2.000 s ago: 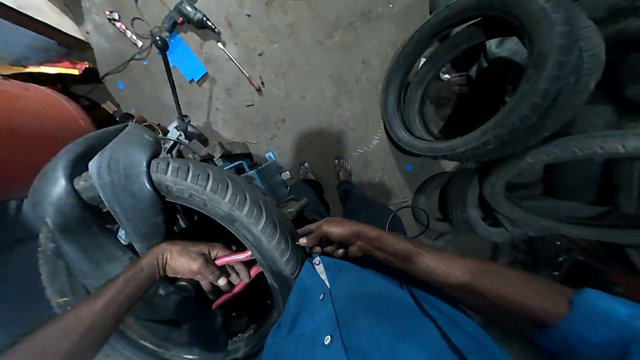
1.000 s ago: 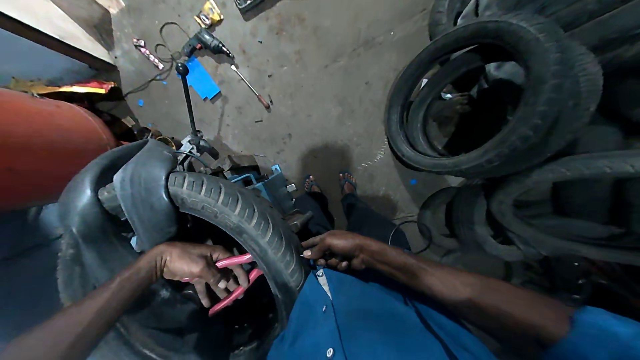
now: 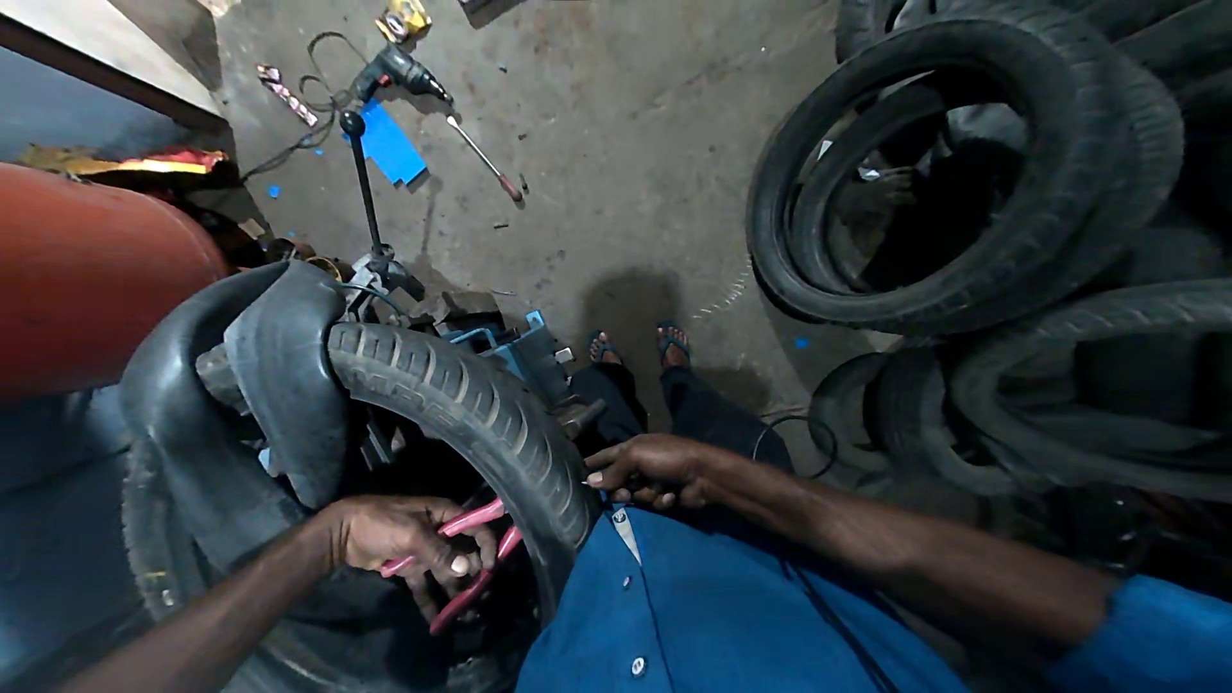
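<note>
A treaded rubber tyre (image 3: 462, 395) stands against the front of my blue shirt. Inside its ring my left hand (image 3: 414, 549) grips the pink-red handles of a pair of pliers (image 3: 472, 597); the jaws are hidden by the tyre wall. My right hand (image 3: 654, 472) is at the outer tread, fingers curled and thumb against the forefinger, with a small pale bit at the fingertips that is too small to make out. A black inner tube (image 3: 289, 385) drapes over the tyre's left side.
A red-orange rounded tank (image 3: 96, 279) is at the left. Stacked tyres (image 3: 780, 260) fill the right side. On the concrete floor lie a power drill (image 3: 399, 77), a screwdriver (image 3: 486, 159) and a blue sheet (image 3: 390, 140). A ball-topped lever (image 3: 364, 183) rises beyond the tyre, beside blue metal equipment (image 3: 529, 356).
Both hands keep nearly the same places at the tyre, and the pliers' handles stay in my left hand. The view has shifted slightly, showing more floor at the top.
</note>
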